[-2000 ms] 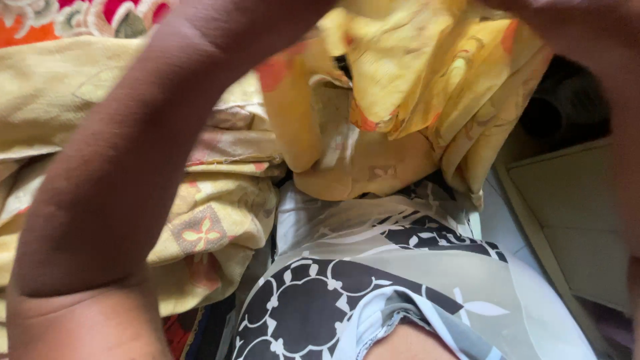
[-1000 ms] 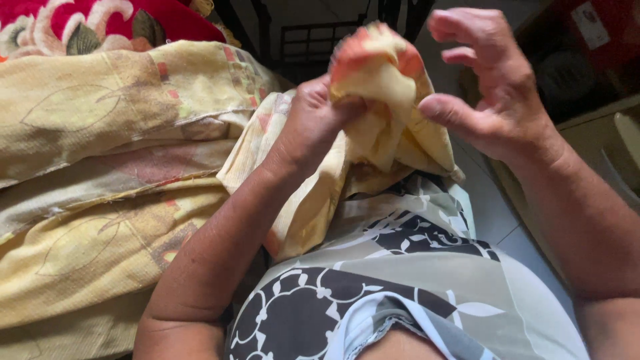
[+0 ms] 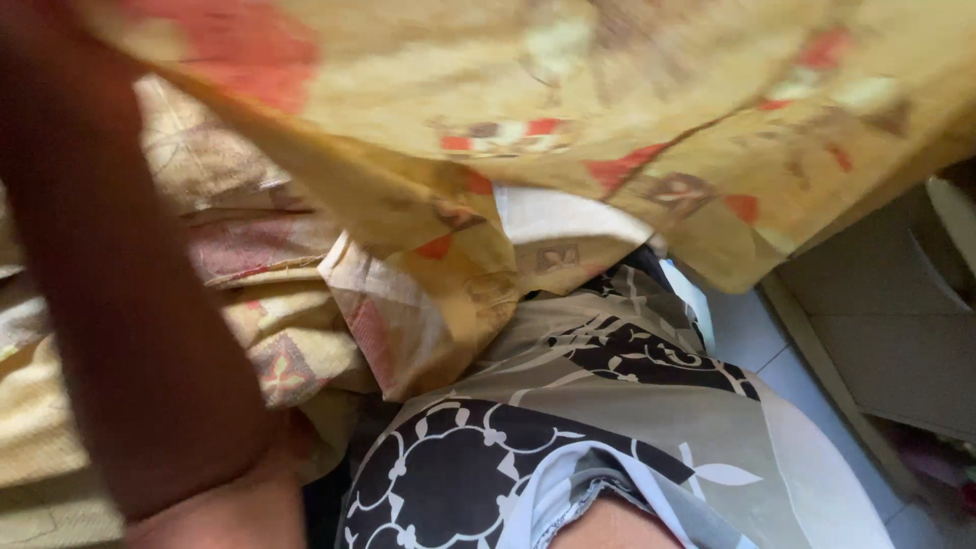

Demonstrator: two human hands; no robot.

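A yellow patterned cloth (image 3: 473,99) with red patches is spread across the upper part of the head view, slightly blurred. Its lower folds hang down over the lap, above a black, grey and white patterned garment (image 3: 557,427). My left forearm rises along the left side and passes out at the top; my left hand is outside the view. My right hand and arm cannot be seen, so what either hand holds is hidden.
More yellow patterned fabric (image 3: 282,366) lies in folds at the left, beside the lap. A pale furniture panel (image 3: 877,343) stands at the right, next to a light tiled floor (image 3: 751,328).
One second ago the cloth was bunched in my left hand, with my right hand apart from it. Now the cloth is spread wide, and both hands have left the view.
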